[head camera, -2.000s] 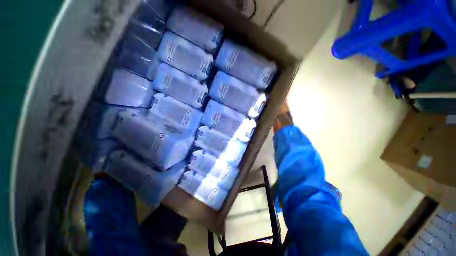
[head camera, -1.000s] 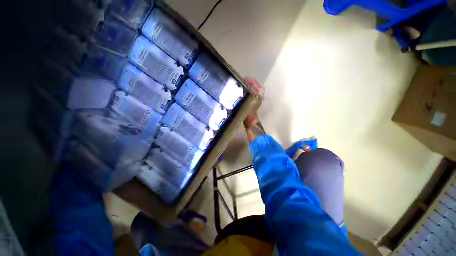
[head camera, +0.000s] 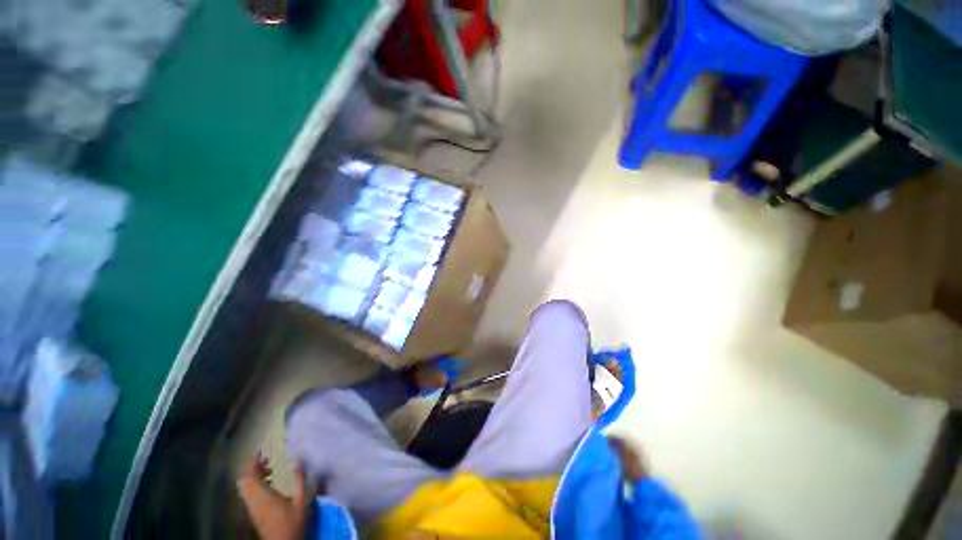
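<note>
A brown open-topped carton (head camera: 469, 280) stands on the floor beside the table edge, in front of my knees. Rows of shiny white wrapped boxes (head camera: 380, 237) fill it. My left hand (head camera: 276, 504) is at the bottom left, near my left thigh, away from the carton, with fingers apart and empty. My right hand (head camera: 627, 460) is low beside my right thigh, small, blurred and partly hidden by the blue sleeve; its fingers cannot be made out.
The green table (head camera: 174, 200) runs along the left, with piles of whitish boxes (head camera: 53, 243). A blue stool (head camera: 701, 90) stands at the top right, a brown carton (head camera: 865, 290) at the right. A red object with a metal frame (head camera: 448, 53) is beyond the carton.
The filled carton, earlier close up with my right hand at its edge, now stands lower and farther off. Both hands are away from it, drawn back towards my body. The green table has come into view.
</note>
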